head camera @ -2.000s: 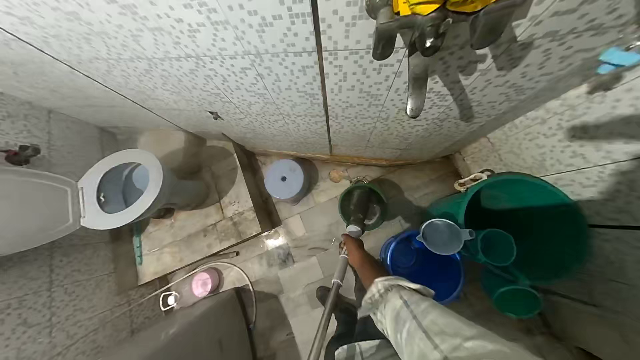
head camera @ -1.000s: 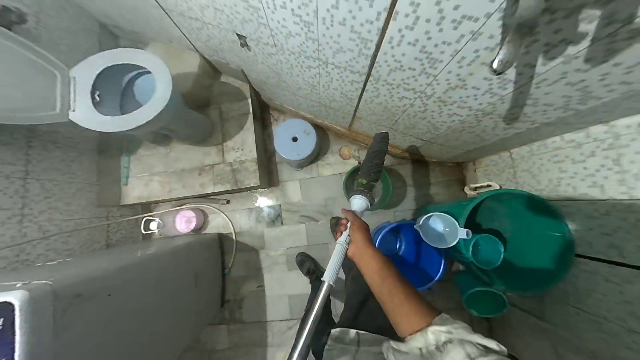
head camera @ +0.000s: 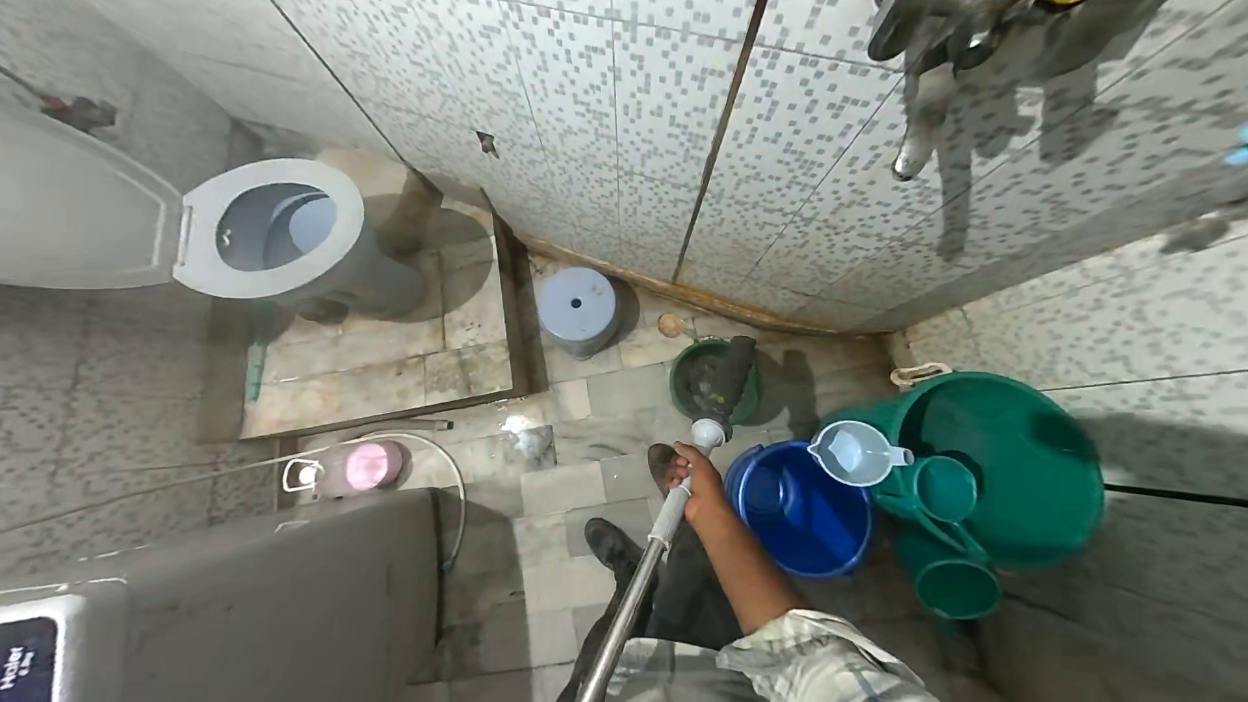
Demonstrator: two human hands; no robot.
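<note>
My right hand [head camera: 694,480] grips the white sleeve of a mop's metal pole [head camera: 634,604] near its lower part, with the forearm reaching in from the bottom right. Beyond the hand, a white collar joins the pole to the dark, wet-looking mop head [head camera: 733,380]. The mop head lies over the right side of a small green tub [head camera: 690,398] on the tiled floor; whether it touches the tub's bottom cannot be told. A blue bucket [head camera: 809,507] stands just right of my right hand. My left hand is out of view.
At right, a large green tub [head camera: 1063,468] stands behind green mugs [head camera: 957,588] and a pale mug [head camera: 858,453]. A round stool [head camera: 577,310] is near the wall. The toilet [head camera: 283,229] stands on a raised step, left; below it are a pink-topped container [head camera: 373,465], a hose and a washing machine [head camera: 292,595].
One second ago the mop head reached past the tub's far rim towards the wall; now it lies lower over the tub. My right hand keeps its grip. The view has shifted.
</note>
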